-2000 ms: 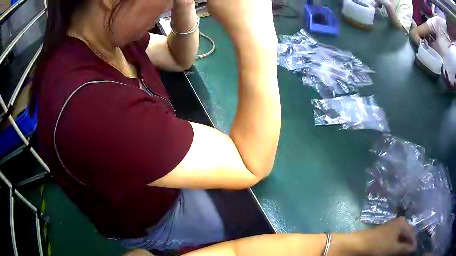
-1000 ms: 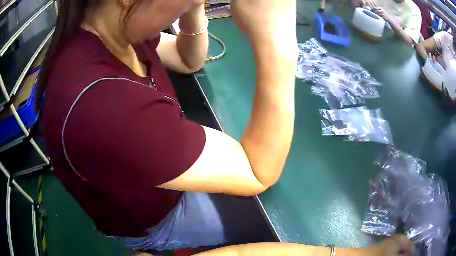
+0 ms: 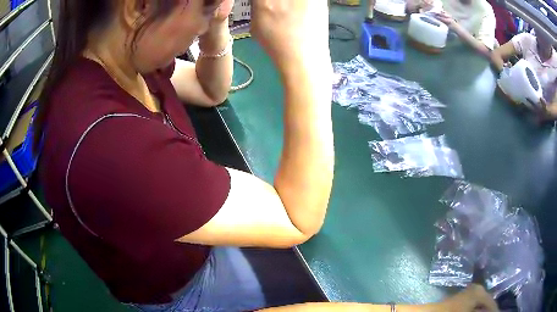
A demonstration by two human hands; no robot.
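My left hand (image 3: 473, 300) is low at the bottom right, partly cut off by the lower edge, with a thin bracelet at the wrist. It is at the near edge of a heap of clear plastic bags (image 3: 482, 234). Its fingers are blurred, and I cannot tell whether they hold anything. A small dark item (image 3: 506, 300) shows just right of the fingers, partly cut off. The bags are crumpled and glossy, with dark contents showing through some. My right hand is not in view.
A person in a dark red shirt (image 3: 134, 177) sits close on the left, forearms raised. Overlapping bags (image 3: 418, 155) and a larger bag heap (image 3: 391, 100) lie beyond. A blue tray (image 3: 382, 42), white rounded holders (image 3: 427, 32) and other people's hands are at the far side.
The view has shifted slightly, so the far tray and holders show more fully. My left hand sits lower in the picture, more cut off, still beside the near bags.
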